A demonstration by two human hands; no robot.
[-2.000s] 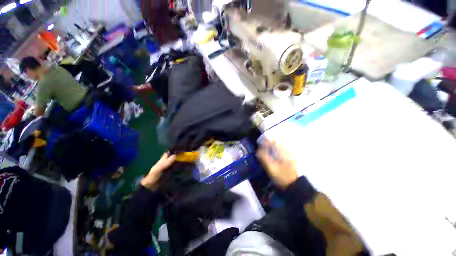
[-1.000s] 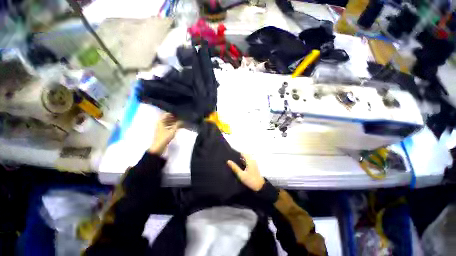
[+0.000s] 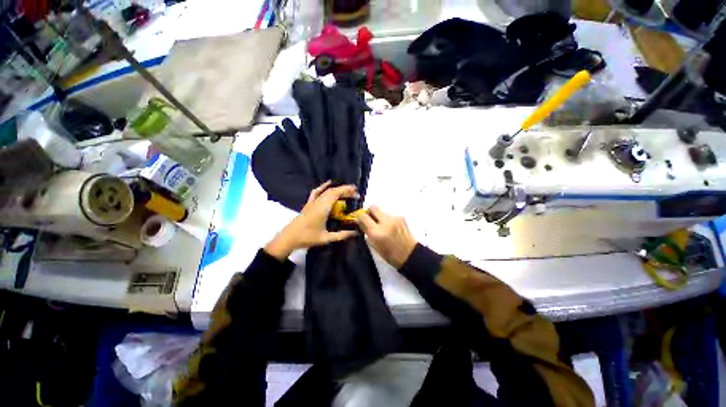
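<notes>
A tied bundle of black cloth lies across the front of the white table, its fanned ends at the back and its lower part hanging over the front edge. A yellow-orange fabric strip is round its middle. My left hand grips the bundle at the tie from the left, thumb and fingers either side of the strip. My right hand pinches the strip's end between thumb and fingers at the right of the tie. The knot itself is partly hidden by my fingers.
A white lockstitch machine stands right, with a yellow rod behind its head and yellow-green snips near the front edge. An older cream machine, white roll and bottle are left. Black and red scraps lie behind.
The view has turned from the left aisle to the table. The bundle now lies straighter on the table, and both hands have closed in on its yellow-orange tie.
</notes>
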